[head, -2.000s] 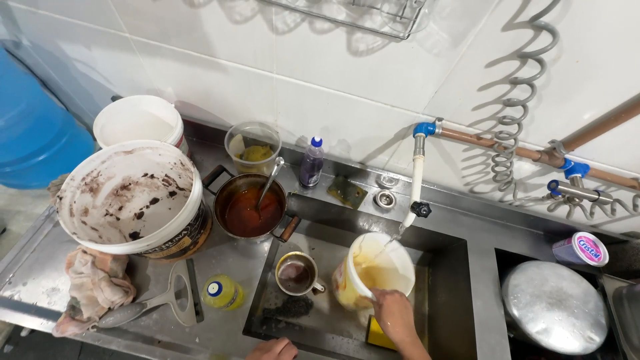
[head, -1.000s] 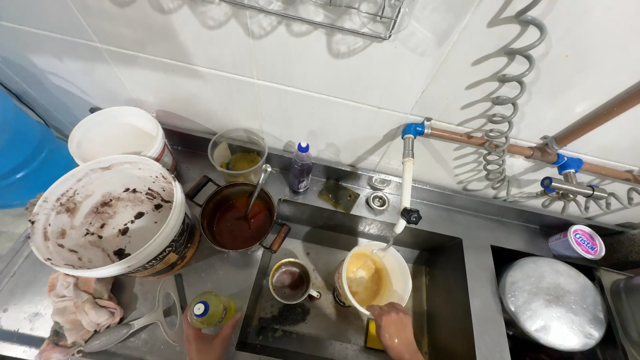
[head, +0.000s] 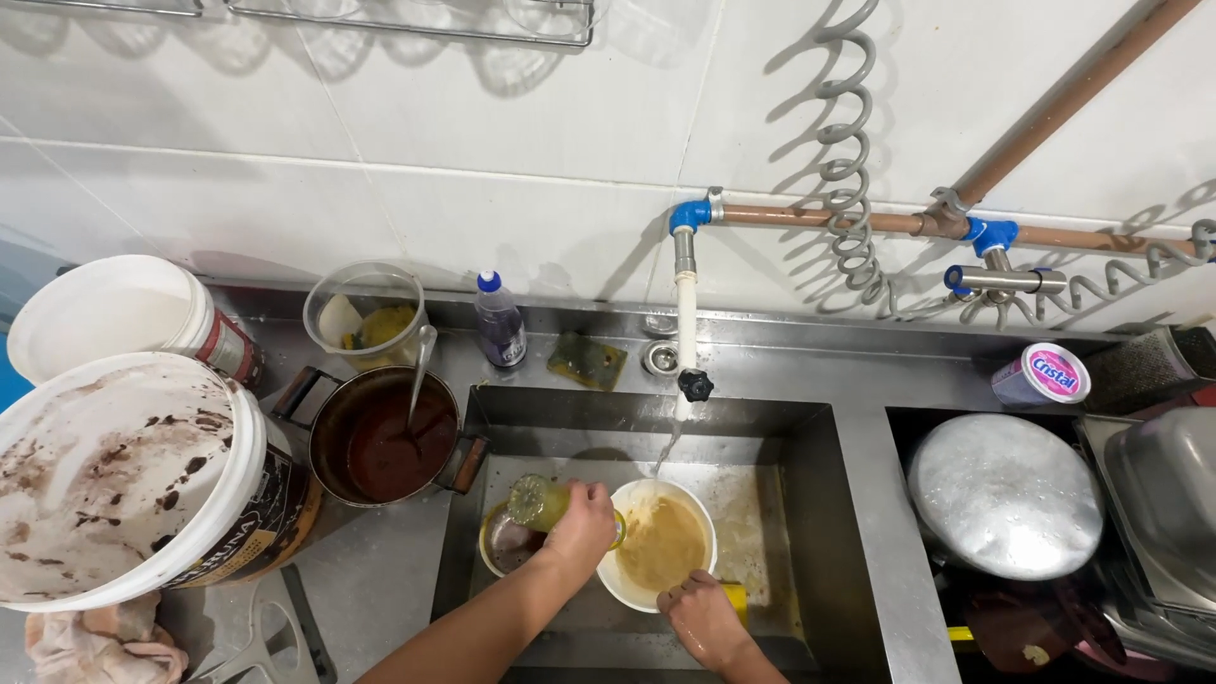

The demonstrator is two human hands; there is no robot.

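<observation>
My left hand [head: 581, 532] grips a yellow-green bottle [head: 540, 503], tipped on its side with its mouth end at the rim of a white plastic tub [head: 708, 518]. Cloudy tan liquid lies in the tub. My right hand [head: 701, 613] holds the tub's near rim, with a yellow object [head: 735, 600] just beside it, partly hidden. Left of the tub, a metal cup [head: 508, 546] stands in the sink [head: 826, 513], partly behind the bottle and my left hand. Water runs from the white faucet pipe [head: 686, 332] behind the tub.
A pot [head: 366, 408] of reddish-brown liquid with a spoon [head: 418, 380] stands left of the sink, near two large buckets [head: 249, 456] and a cloth [head: 104, 646]. Behind are a clear container [head: 366, 313], a purple bottle [head: 501, 328] and a scouring sponge [head: 586, 361]. Metal cookware [head: 1007, 494] sits right.
My left hand has carried the yellow-green bottle from the counter left of the sink to the tub and tipped it. My right hand stays at the tub's rim.
</observation>
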